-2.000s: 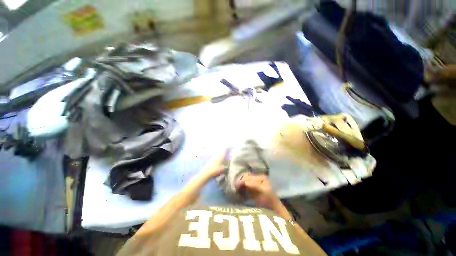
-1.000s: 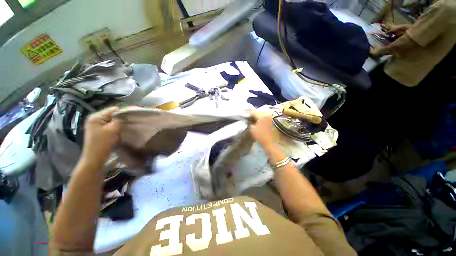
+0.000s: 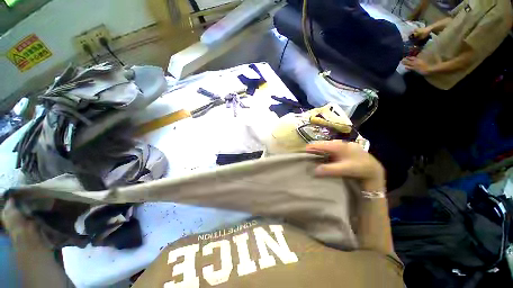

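A long grey-taupe garment panel (image 3: 242, 185) is stretched across in front of me, above the white-covered table. My right hand (image 3: 343, 163) holds its right end, which hangs down in front of my shirt. My left hand (image 3: 17, 222) is at the far left edge at the panel's other end; it is blurred and its fingers are hard to make out. The steam iron (image 3: 323, 130) rests on the scorched cream cloth (image 3: 284, 128) at the table's right end. A black strip (image 3: 239, 158) lies just behind the panel.
A heap of grey pieces (image 3: 93, 112) covers the table's left side. A ruler (image 3: 163, 122), snips and small black scraps (image 3: 284, 106) lie toward the far edge. Dark cloth (image 3: 343, 39) stands behind. A person (image 3: 464, 45) works at upper right. Dark garments (image 3: 450, 236) lie at lower right.
The panel was bunched on the table, then lifted between both hands. Now it is pulled out wider, my left hand farther left and lower, my right hand farther right. A black strip now shows behind it.
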